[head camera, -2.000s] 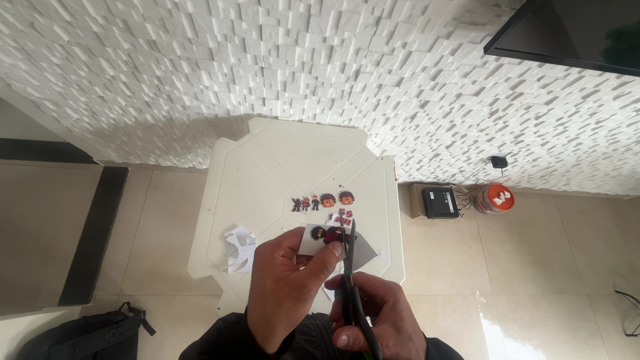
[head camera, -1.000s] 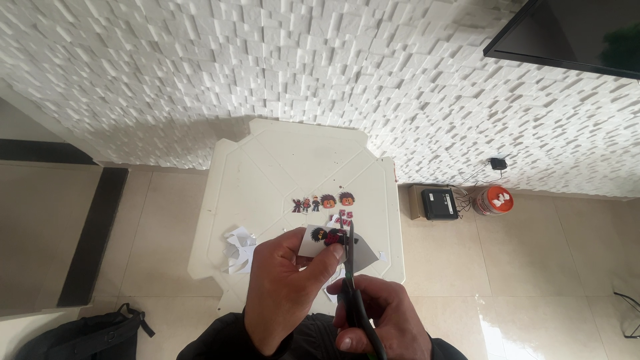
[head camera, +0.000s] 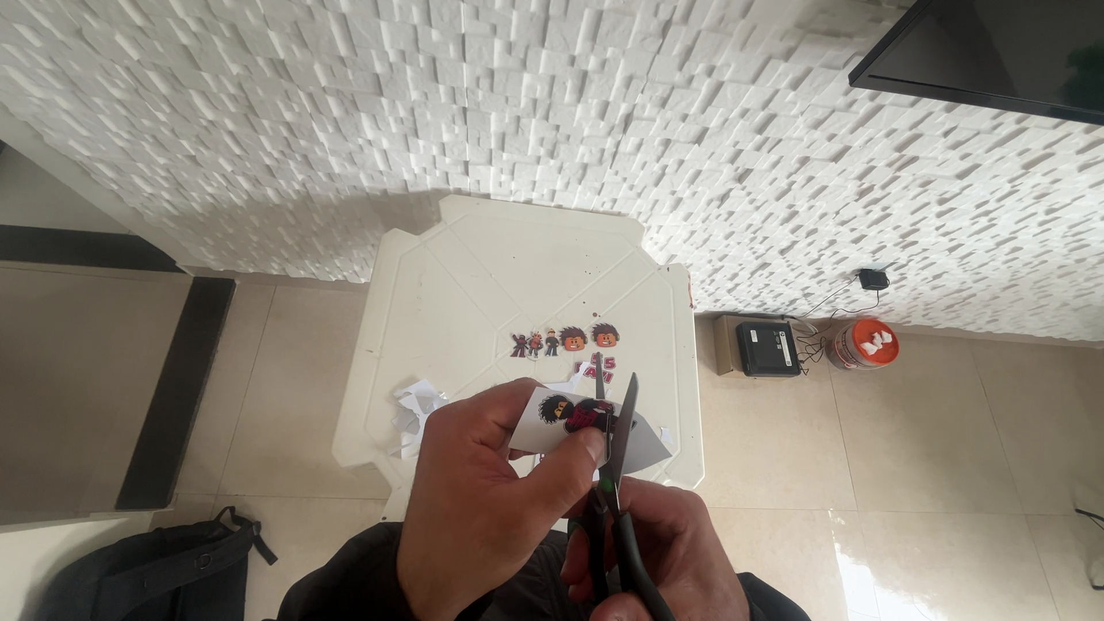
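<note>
My left hand (head camera: 492, 492) pinches a piece of white paper (head camera: 642, 444) printed with a dark-haired cartoon figure. In my right hand (head camera: 673, 543) are black-handled scissors (head camera: 623, 431), their blades apart at the paper, one on each side of its printed part. Beyond the paper, a row of small cut-out figures (head camera: 535, 343) and two cut-out cartoon heads (head camera: 605, 335) lies on the white plastic table (head camera: 483, 259). Cut-out lettering (head camera: 597, 369) rests just below the heads. My left thumb covers part of the printed paper.
White paper scraps (head camera: 418, 410) lie at the table's left. A textured white wall (head camera: 517, 103) rises behind the table. On the floor at right are a black electronic box (head camera: 768, 348) with cables and an orange-lidded container (head camera: 862, 343). A black backpack (head camera: 164, 561) sits at lower left.
The scissor blades, close together a second ago, are now spread apart. Both hands stay in about the same place, the left still holding the paper.
</note>
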